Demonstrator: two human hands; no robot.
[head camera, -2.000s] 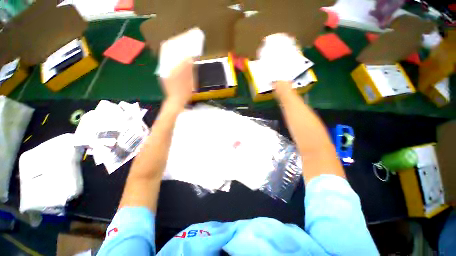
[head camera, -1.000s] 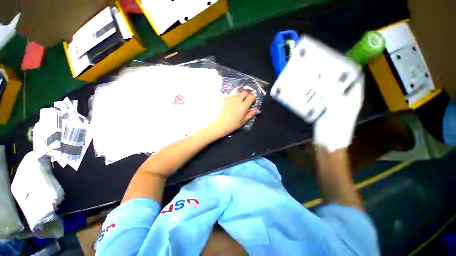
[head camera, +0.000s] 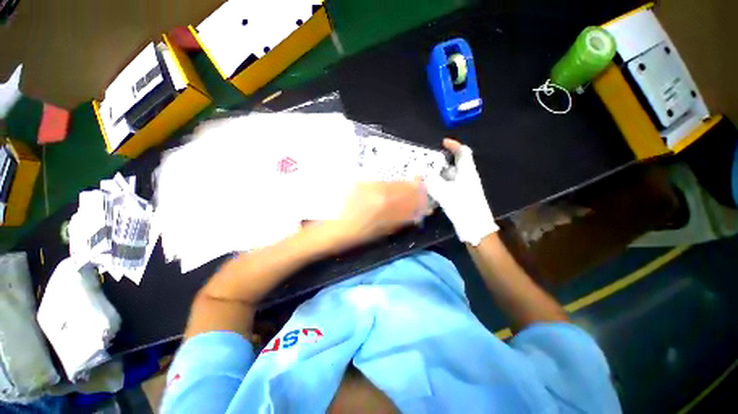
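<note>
A large pile of clear poly bags lies on the black bench in front of me, glaring white. At its right end a pale device with small dark print shows, apparently at or in a bag's edge. My gloved right hand is at the device's right end, thumb up, fingers partly hidden; I cannot tell how firmly it holds. My bare left hand is blurred over the pile's lower right edge, beside the right hand; its fingers and grip are unclear.
A blue tape dispenser stands behind my hands. A green cylinder with a white cord leans by the right yellow box. Leaflets and a soft white stack lie left. Open yellow boxes stand on the green surface.
My right hand has brought the white device down and left from beside the green cylinder to the bag pile. My left hand has moved slightly down, near it. The view has shifted a little.
</note>
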